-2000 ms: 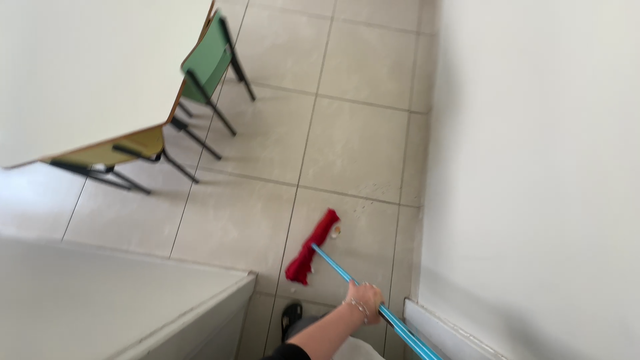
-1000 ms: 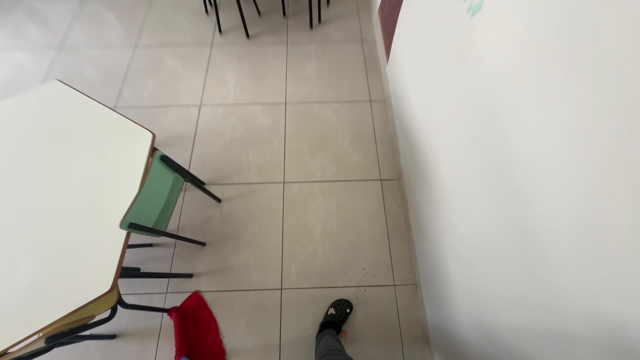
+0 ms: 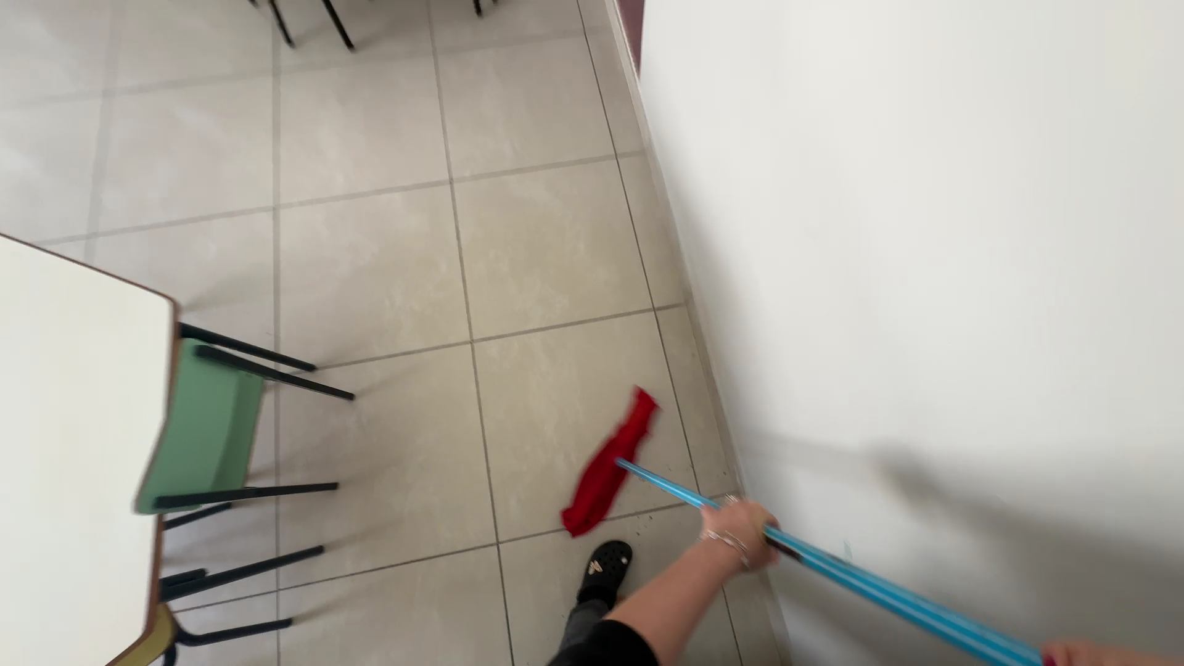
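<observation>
My left hand, with bracelets at the wrist, is closed around a blue pole near its middle. My right hand holds the pole's upper end at the lower right edge, only partly in view. At the pole's far end a red cloth lies slanted on the tiled floor, close to the wall and slightly blurred. Small dark crumbs are scattered on the tiles between the cloth and the wall.
A white wall runs along the right. At the left stand a white-topped table and a green chair, its dark legs reaching into the floor area. My foot in a black clog is just below the cloth. More chair legs show at the top.
The red cloth has moved from beside the table and chairs at the left to near the wall. Both my hands and the pole, out of view a second ago, are in view again.
</observation>
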